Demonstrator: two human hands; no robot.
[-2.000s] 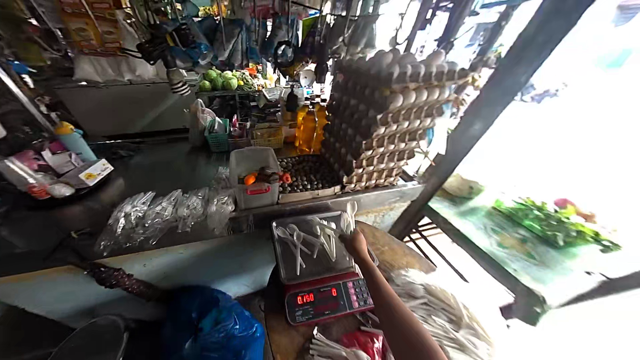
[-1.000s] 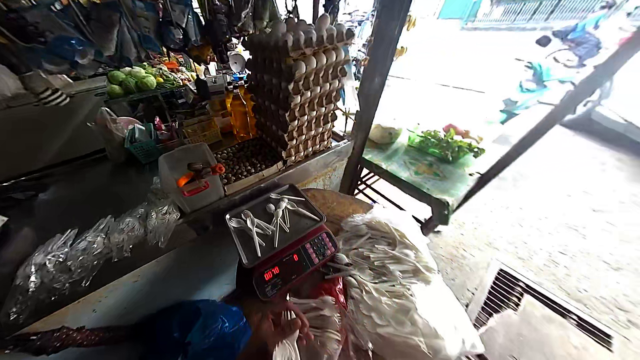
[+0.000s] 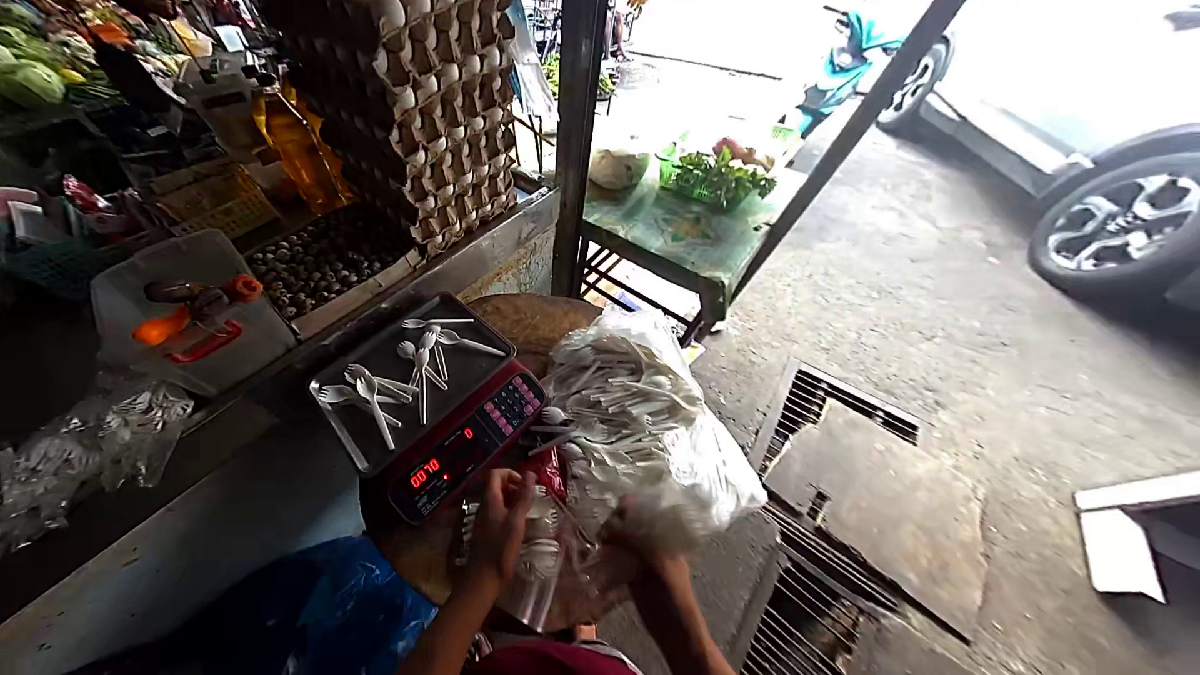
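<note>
A red digital scale (image 3: 469,441) stands on a round wooden top (image 3: 539,323), its display lit. White plastic forks and spoons (image 3: 373,398) lie in loose groups on its dark tray (image 3: 412,370). Just in front of the scale, my left hand (image 3: 502,525) is at the edge of a clear plastic bag (image 3: 541,562) with white cutlery in it; its fingers are bent, their grip unclear. My right hand (image 3: 633,534), blurred, is at the near side of a large open white bag (image 3: 722,469) full of white plastic cutlery (image 3: 623,394). What it holds cannot be made out.
Stacked egg trays (image 3: 441,112), a box of small speckled eggs (image 3: 319,258) and a clear plastic tub (image 3: 202,309) stand on the counter. Clear bags (image 3: 103,441) lie at left, a blue bag (image 3: 319,600) below. A table (image 3: 675,230) with vegetables and floor grates (image 3: 797,609) are at right.
The view has swung right and down. Two seconds ago a hand was at the scale tray; now both hands are in front of the scale. The lit reading has dropped, and fewer pieces lie on the tray.
</note>
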